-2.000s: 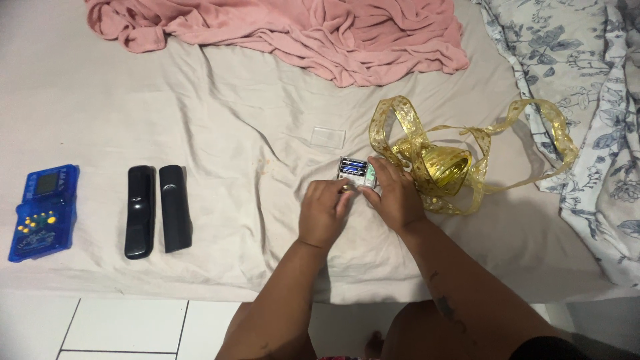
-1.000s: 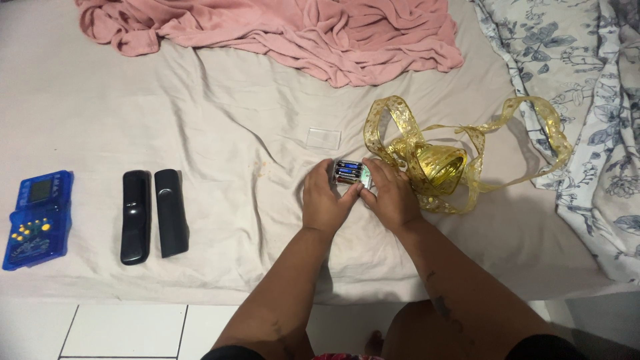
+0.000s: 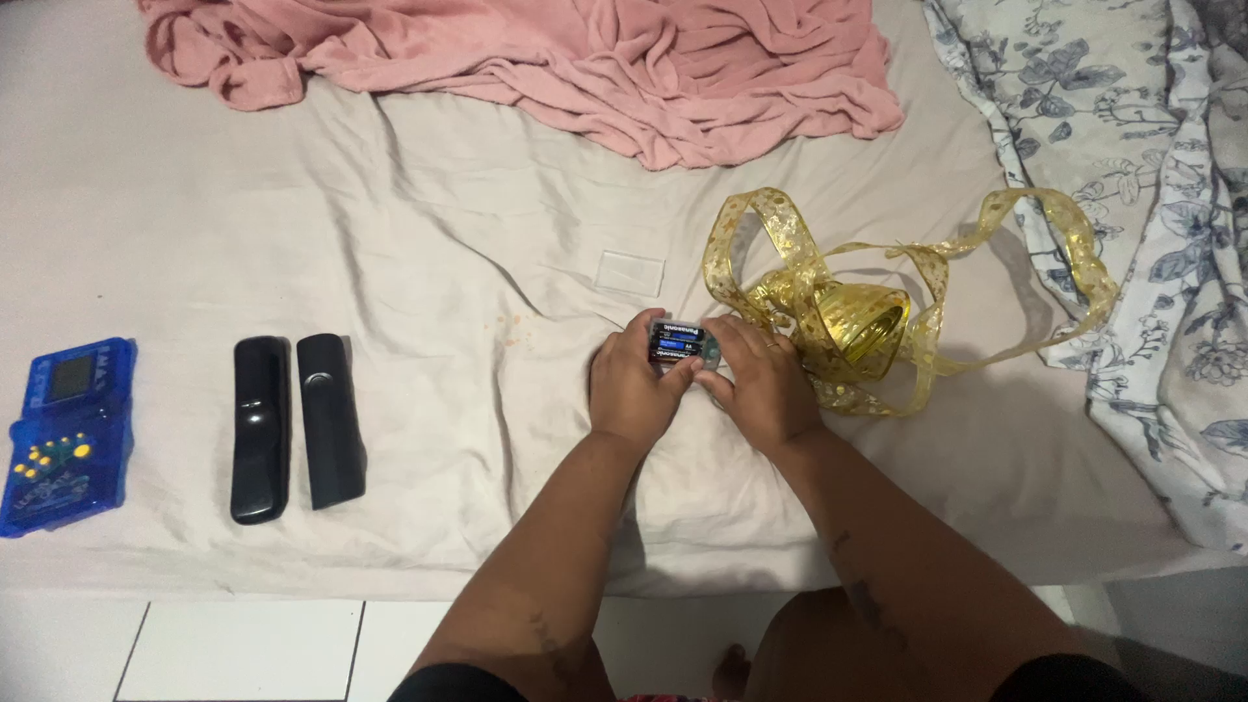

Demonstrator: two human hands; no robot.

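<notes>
Between my hands, over the bed sheet, is a small battery-powered device [image 3: 712, 349] with its battery compartment uncovered. Panasonic AA batteries [image 3: 675, 343] lie side by side in it. My left hand [image 3: 632, 380] grips its left side, thumb at the lower edge. Fingers of my right hand [image 3: 765, 380] hold the right side, and that hand wears a ring. A clear, flat rectangular plastic piece [image 3: 631, 273] lies on the sheet just above the device. The device's underside is hidden.
Gold ribbon [image 3: 863, 327] lies in loops beside my right hand. Two black remote controls [image 3: 260, 429] and a blue handheld game console [image 3: 73, 434] rest at the left. A pink blanket [image 3: 624, 68] and floral fabric [image 3: 1102, 107] are beyond. The bed sheet's edge [image 3: 292, 585] borders a tiled floor.
My left hand's fingers have moved off the front of the battery compartment to the device's left side, so the batteries show more fully. My right hand stays at the right side.
</notes>
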